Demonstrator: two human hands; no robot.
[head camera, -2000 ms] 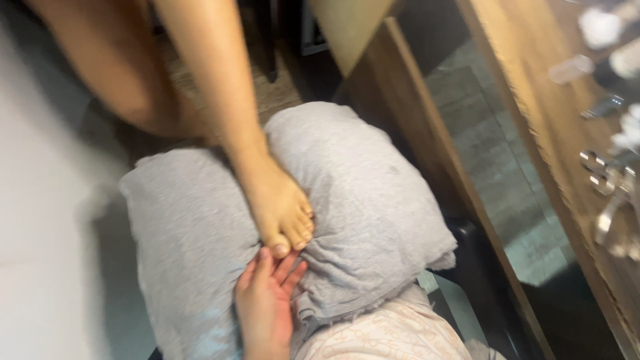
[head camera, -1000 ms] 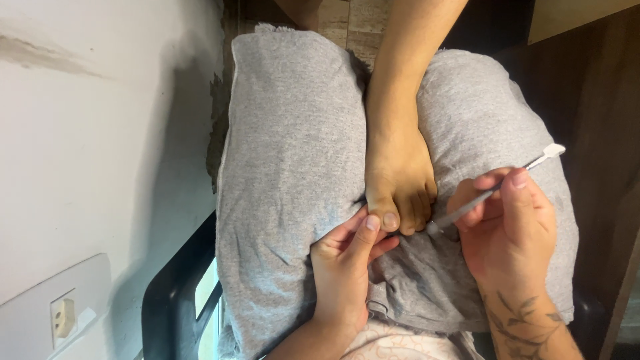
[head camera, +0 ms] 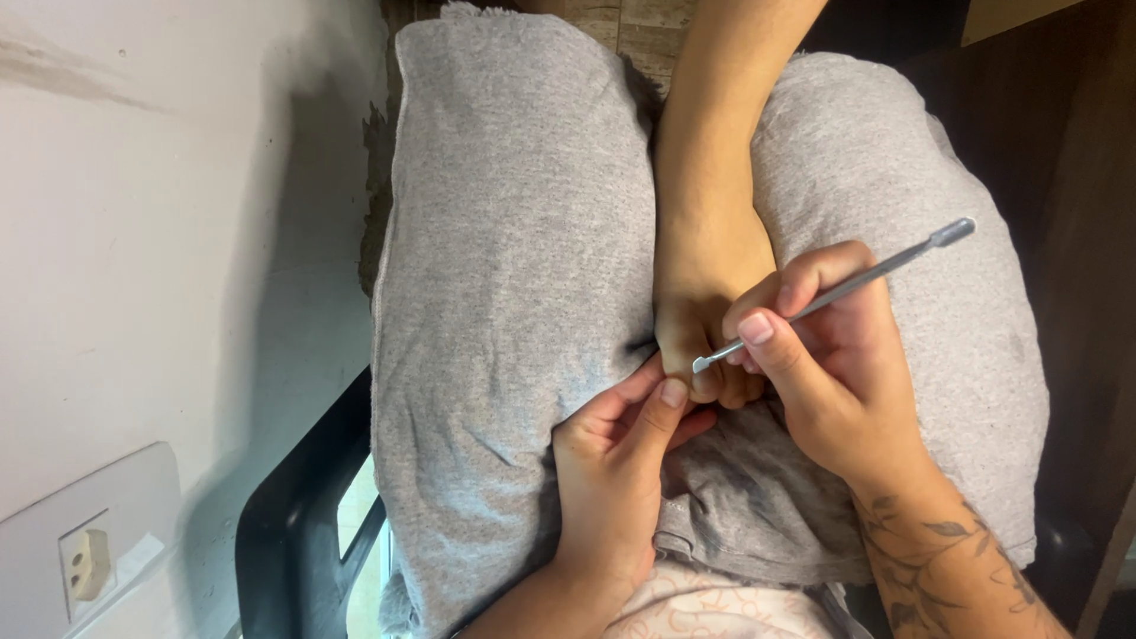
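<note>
Another person's bare foot (head camera: pixel 706 257) rests on a grey towel (head camera: pixel 524 222) spread over my lap, its toes pointing toward me. My left hand (head camera: pixel 621 448) pinches the big toe between thumb and fingers. In my right hand (head camera: pixel 830 373) is a metal cuticle pusher (head camera: pixel 856 282), held like a pen. Its small flat tip lies at the toes, close beside my left thumb, and the other end points up and to the right. The fingers of my right hand partly hide the smaller toes.
At the left stands a white wall with a power socket (head camera: pixel 89 564). A black plastic chair armrest (head camera: pixel 293 524) is beside the towel at lower left. Dark wooden furniture (head camera: pixel 1087 177) is along the right side, and floor tiles (head camera: pixel 652 31) show at the top.
Two seconds ago only my left hand was in view, at the toes. My right hand with the pusher then appeared, and its tip has come in to the toes. The view has shifted.
</note>
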